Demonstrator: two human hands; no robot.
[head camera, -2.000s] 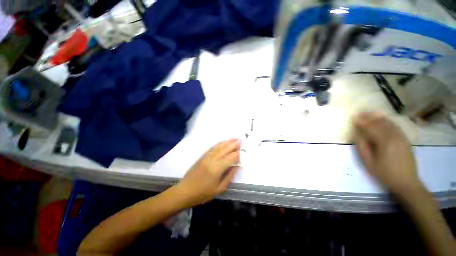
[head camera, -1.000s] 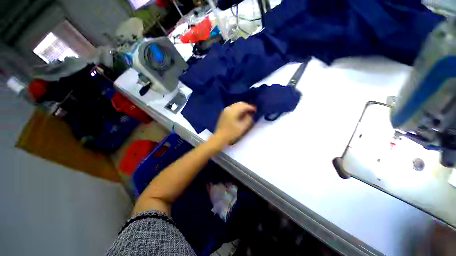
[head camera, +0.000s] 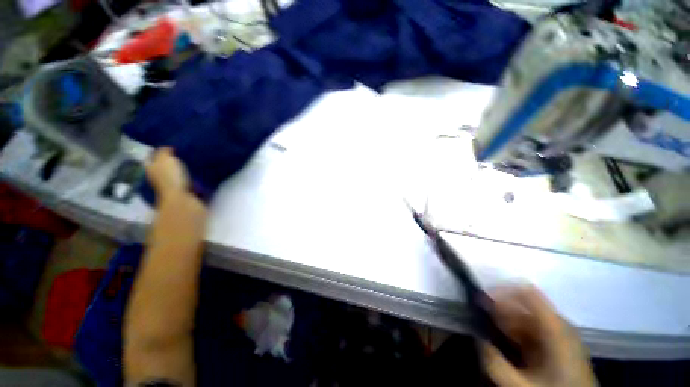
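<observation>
My right hand (head camera: 533, 336) is at the lower right, over the table's front edge, and holds black-handled shears (head camera: 461, 276). The shears point up and left, with their tips a little apart near the machine bed. My left hand (head camera: 166, 174) is at the left, on the lower edge of the navy fabric (head camera: 227, 113); it is blurred, and whether its fingers grip the cloth cannot be told. The sewing machine head (head camera: 575, 106) stands at the upper right, over its pale bed (head camera: 590, 234).
A grey box with a round blue face (head camera: 73, 94) stands at the table's far left. A red item (head camera: 147, 43) lies behind it. A white slip (head camera: 632, 204) lies by the machine. A blue basket (head camera: 102, 317) and a red one (head camera: 72, 306) are below the table's front edge (head camera: 325, 283).
The view has swung right. My left hand has moved left along the fabric. My right hand, a blur at the edge before, now shows with the shears. The blade formerly beside the fabric is gone from there.
</observation>
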